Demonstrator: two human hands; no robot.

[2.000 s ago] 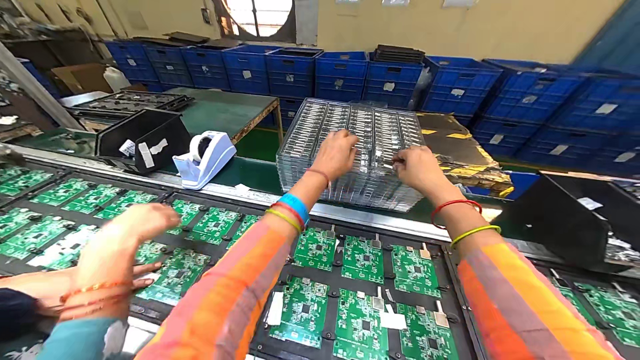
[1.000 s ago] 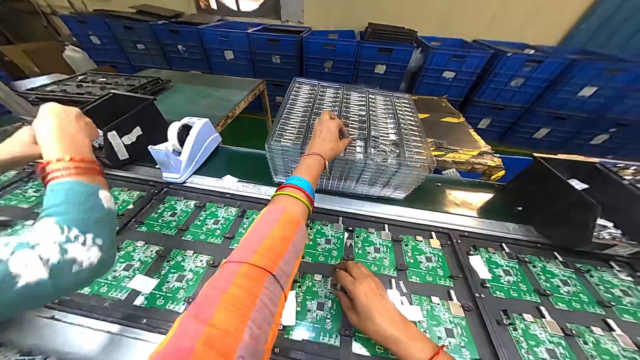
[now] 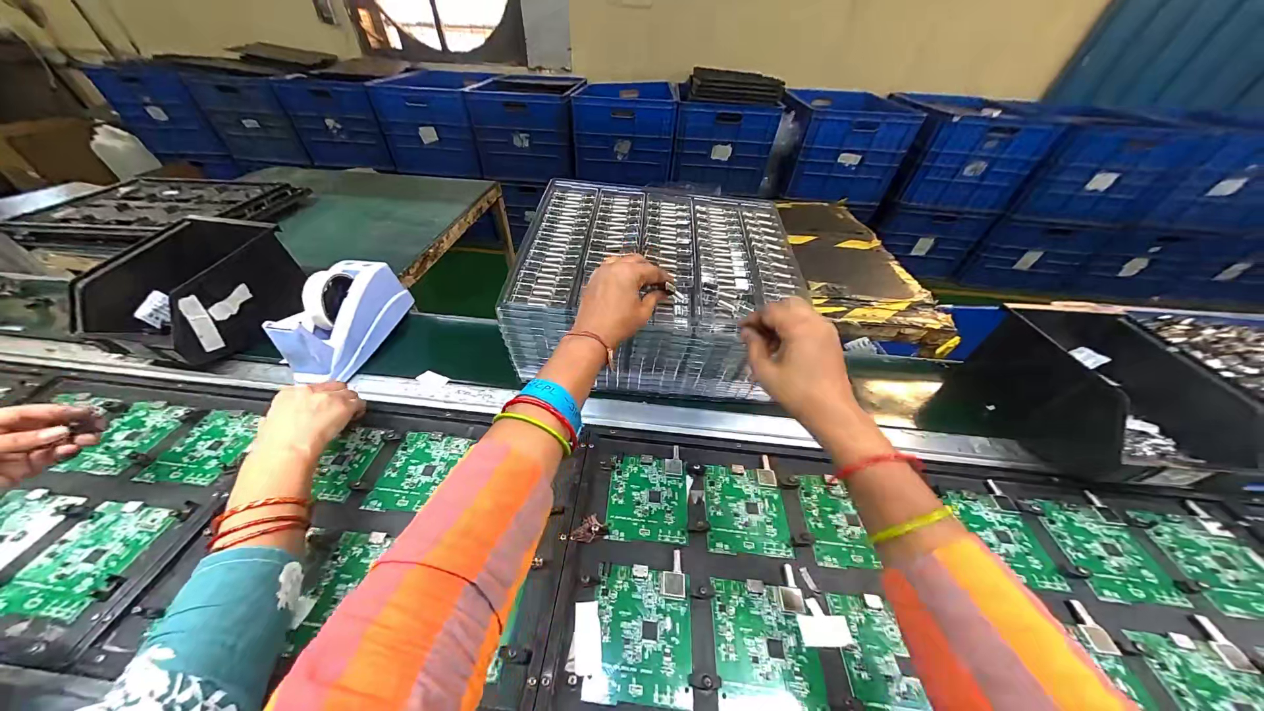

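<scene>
Clear plastic trays (image 3: pixel 632 351) stand stacked across the line, the top one filled with rows of small metal components (image 3: pixel 667 232). My left hand (image 3: pixel 617 301) is over the stack's front middle, its fingers pinching a small metal component (image 3: pixel 673 288). At the front right corner of the stack is my right hand (image 3: pixel 800 355), fingers bent; whether anything is between them cannot be told. Loose components (image 3: pixel 726 296) lie by the fingers. Below, green circuit boards (image 3: pixel 647 499) sit in black carrier frames, several with a metal connector at the upper edge.
A co-worker's hands (image 3: pixel 306 425) work at the left, one near a tape dispenser (image 3: pixel 341 316). Black bins stand left (image 3: pixel 188 296) and right (image 3: pixel 1047 385), the right one beside metal parts. Blue crates (image 3: pixel 622 133) line the wall. A green table (image 3: pixel 370 212) stands behind.
My right hand has moved from the circuit boards up to the tray stack. My left hand stays over the trays. The co-worker's raised hand has come down beside the tape dispenser.
</scene>
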